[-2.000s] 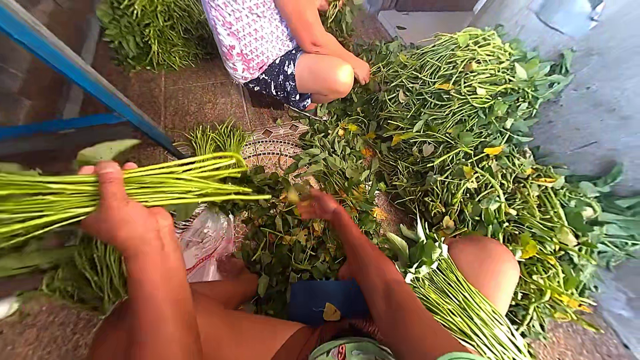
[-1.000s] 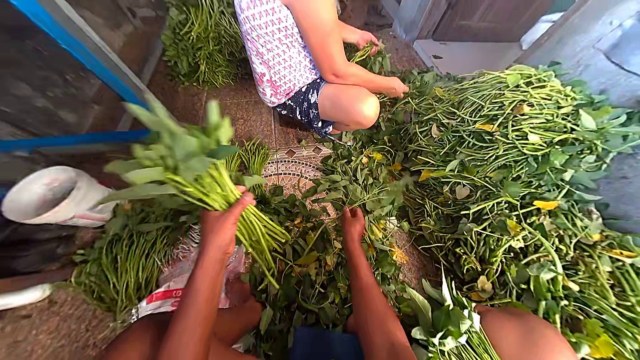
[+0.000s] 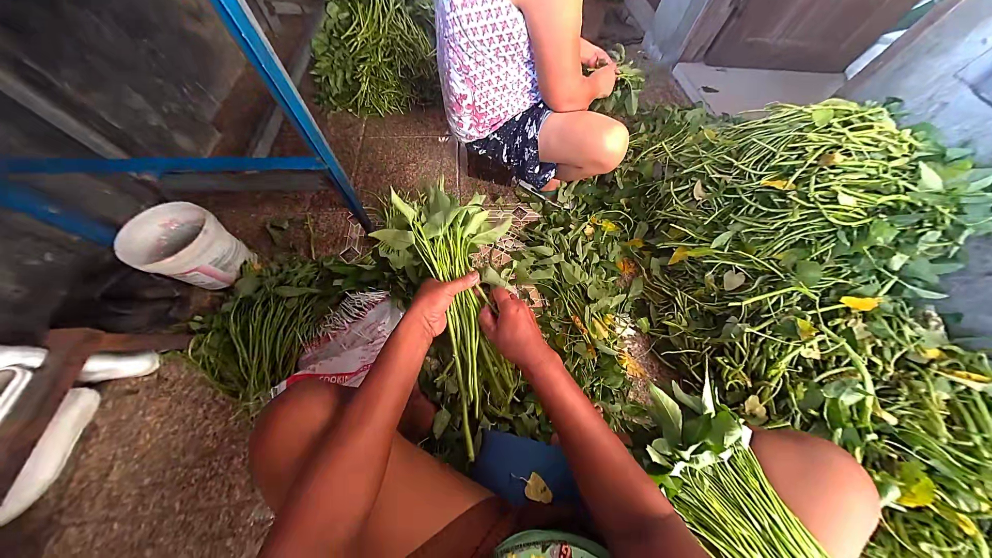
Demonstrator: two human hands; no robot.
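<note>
My left hand (image 3: 440, 304) is closed round a bunch of long-stemmed leafy greens (image 3: 463, 341), held upright before my knees with leaves at the top and stems hanging down. Close against its right side, my right hand (image 3: 513, 325) pinches a leaf or stem of the bunch between thumb and fingers. Another bunch of greens (image 3: 744, 496) lies across my right thigh, leaves pointing away from me. Loose leaves, some yellow, cover the floor beyond my hands. To the right rises a big heap of leafy stems (image 3: 806, 186).
Across from me another person (image 3: 496, 70) squats, handling greens. At left are a white bucket (image 3: 182, 244), a blue metal frame (image 3: 294, 101), a pile of greens (image 3: 267, 333) and a plastic sack (image 3: 353, 341). A further pile (image 3: 372, 58) lies at the top. A blue object (image 3: 519, 465) is between my legs.
My left hand has brought the bunch from the left to the middle, now upright. My right hand has come from the loose leaves to the bunch. The other person's hands have drawn back from the heap.
</note>
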